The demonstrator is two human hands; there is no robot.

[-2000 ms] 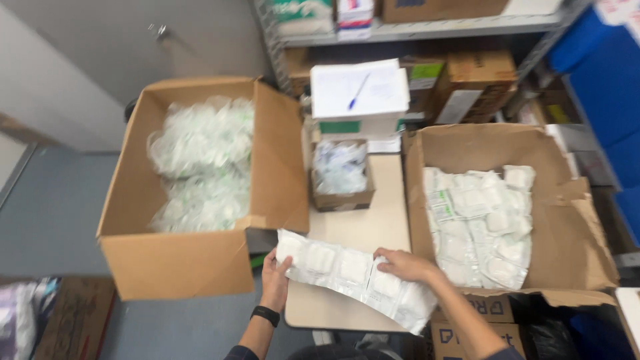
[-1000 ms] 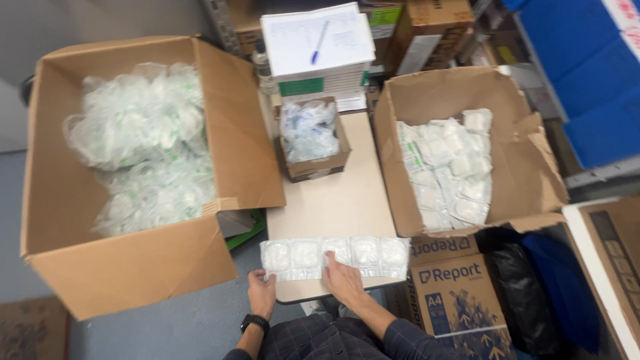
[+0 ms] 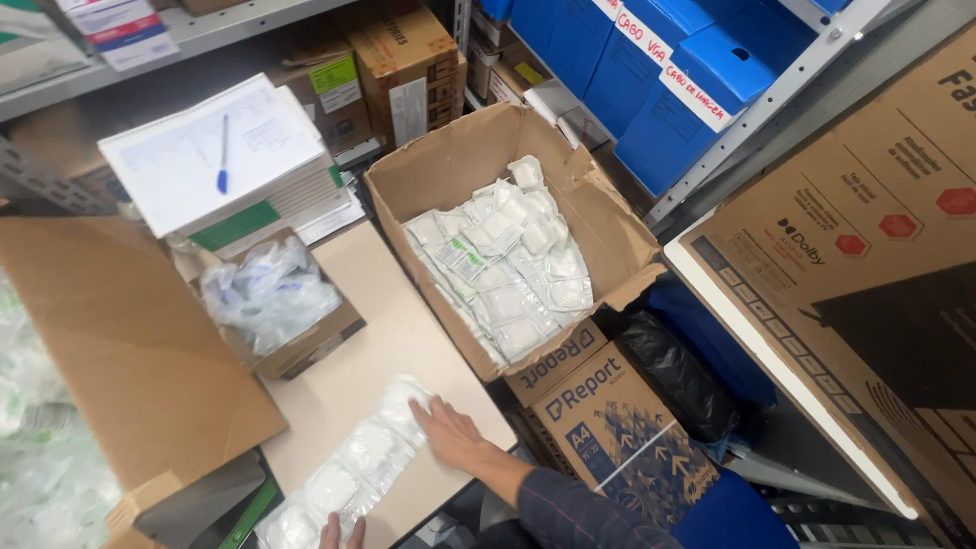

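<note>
A strip of joined white sealed packets (image 3: 354,465) lies slantwise on the pale tabletop (image 3: 381,305). My right hand (image 3: 450,431) rests on its upper end, fingers spread on the last packet. At the lower end, the fingertips of my left hand (image 3: 341,534) touch the strip's edge; the rest of that hand is out of frame. More such packets (image 3: 511,259) are piled in the cardboard box (image 3: 618,213) beyond the table. A smaller box (image 3: 328,351) on the table holds crumpled clear plastic bags (image 3: 267,293).
A large carton (image 3: 152,366) of clear plastic packages (image 3: 38,412) stands at the left. A blue pen (image 3: 223,156) lies on stacked papers (image 3: 267,191). Report paper boxes (image 3: 610,427) sit below the packet box. Metal shelving (image 3: 755,130) with blue file boxes (image 3: 679,99) is behind.
The view has swung right and closer. My right hand has moved from mid-strip to the strip's end near the packet box. The strip has come down flat on the tabletop since the earliest frame.
</note>
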